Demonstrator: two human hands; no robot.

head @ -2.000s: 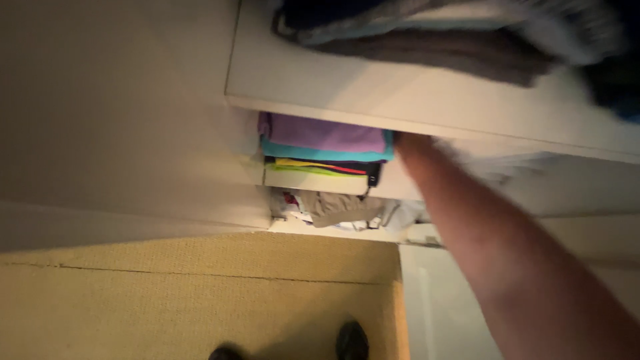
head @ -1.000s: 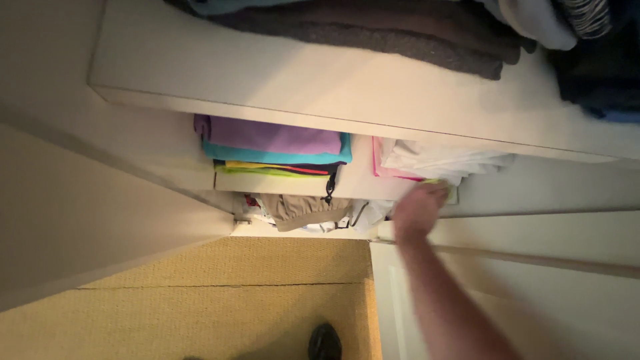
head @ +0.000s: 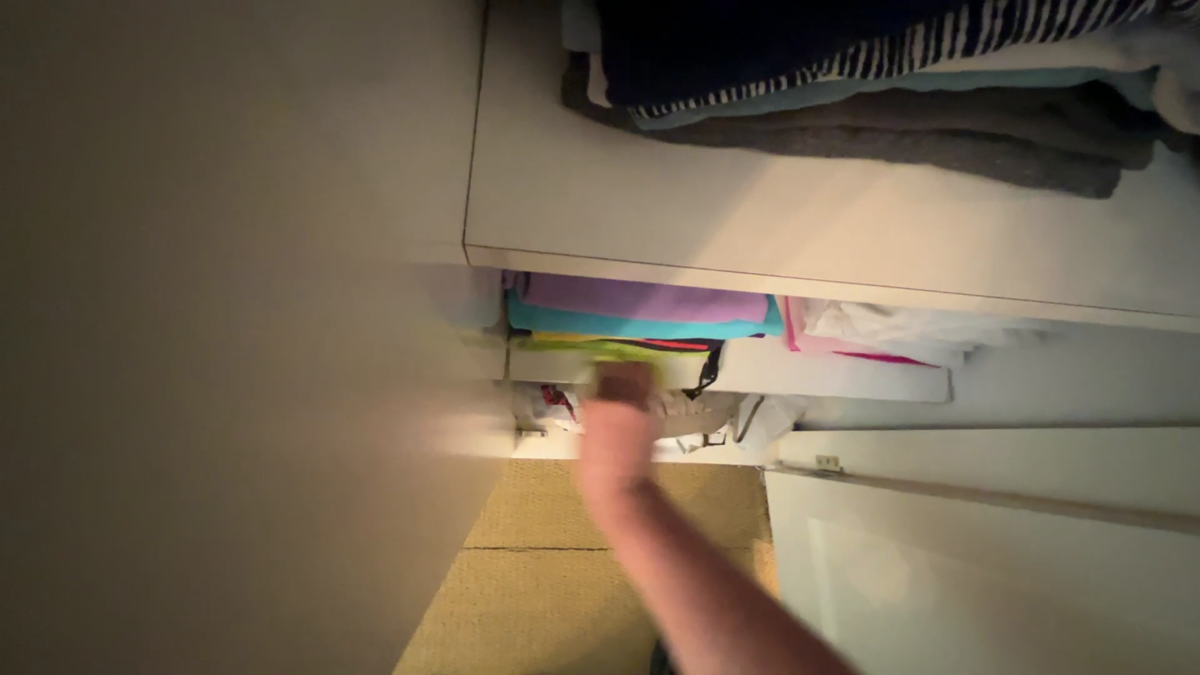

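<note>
My right hand (head: 619,412) reaches in from the lower right, blurred by motion, at the front edge of a white shelf. Its fingers are around a small yellow-green item (head: 623,354), too blurred to name. Just beyond it lies a stack of folded clothes, with a purple garment (head: 647,298) on top of a turquoise one (head: 647,325) and yellow-green and black ones beneath. A black strap (head: 708,370) hangs from the stack. Pink and white clothes (head: 881,323) lie to the right on the same shelf. My left hand is out of view.
An upper white shelf (head: 797,220) bears dark, striped and grey folded clothes (head: 891,131). Beige and white clothes (head: 703,412) lie on a lower level. A large pale panel (head: 234,375) fills the left, and a white door (head: 984,562) stands at the lower right above a tan floor (head: 525,581).
My right hand was deep in the shelf near the purple stack, then by the pink and white clothes with something yellowish at its fingertips. Now it is left of there, before the purple stack.
</note>
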